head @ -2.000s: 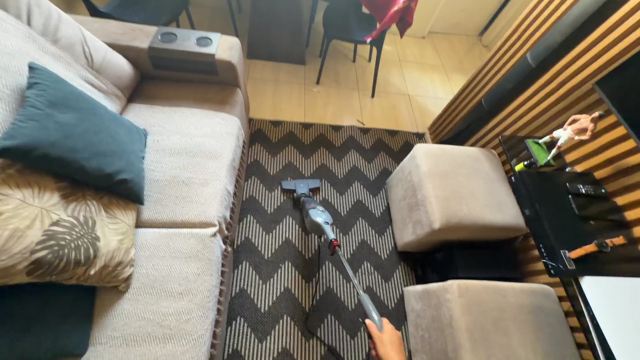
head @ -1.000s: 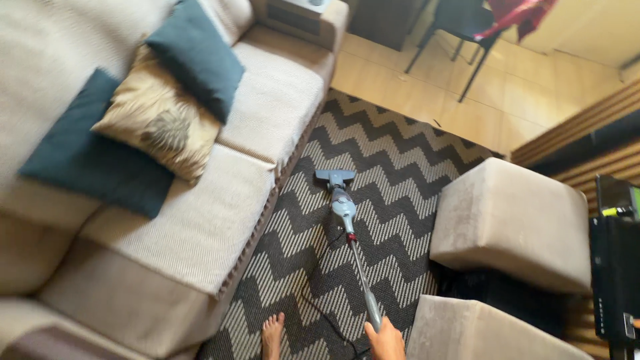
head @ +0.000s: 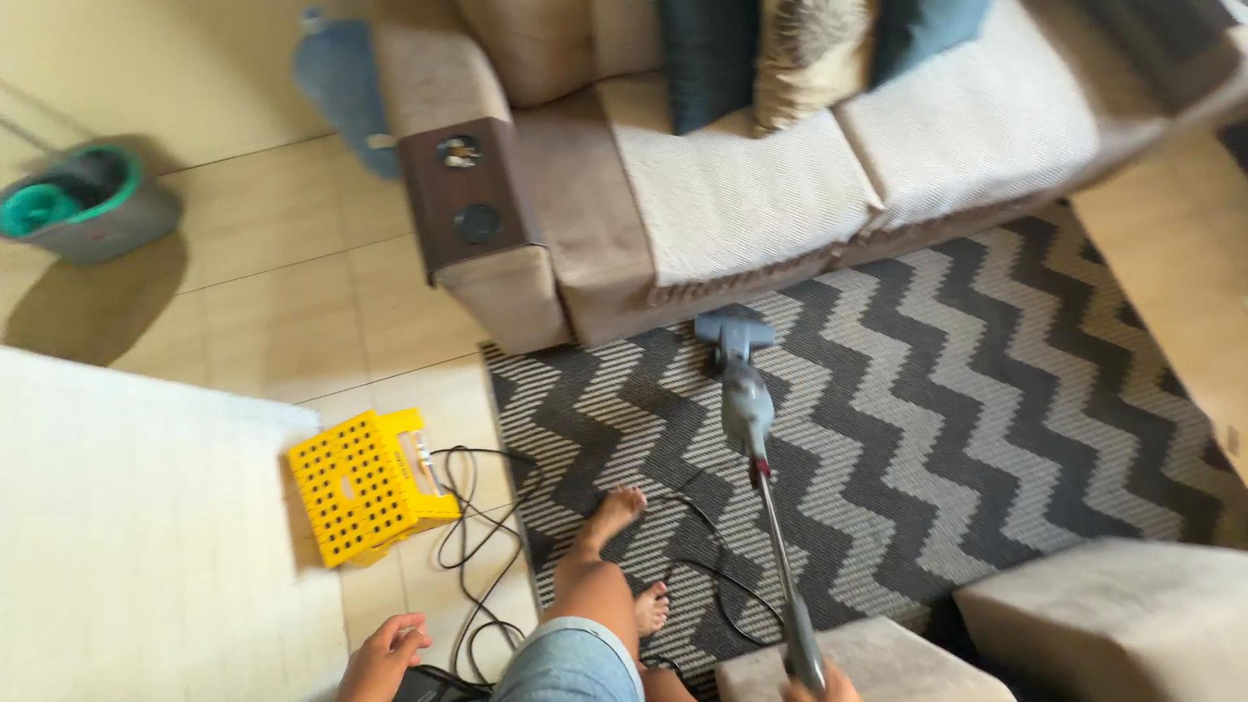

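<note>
My right hand (head: 824, 682), at the lower edge, grips the grey handle of a corded stick vacuum cleaner (head: 748, 405). The vacuum's floor head (head: 734, 332) rests on the grey and black zigzag rug (head: 936, 390), close to the front of the sofa (head: 595, 234). At the bottom left, my left hand (head: 385, 661) has its fingers partly bent, and I see nothing in it. A black cord (head: 468, 565) lies in loops on the floor beside the rug and over its near part. My bare feet are on the rug.
A yellow perforated plastic crate (head: 356, 487) stands on the tiles (head: 283, 322) by a white surface (head: 127, 526). Farther left are a mop bucket (head: 97, 210) and a blue water jug (head: 341, 88). Two beige ottomans (head: 868, 663) stand at the lower right.
The view has swung left, bringing in the crate, bucket and my left hand. My right hand still holds the vacuum, whose head is now near the sofa's near end.
</note>
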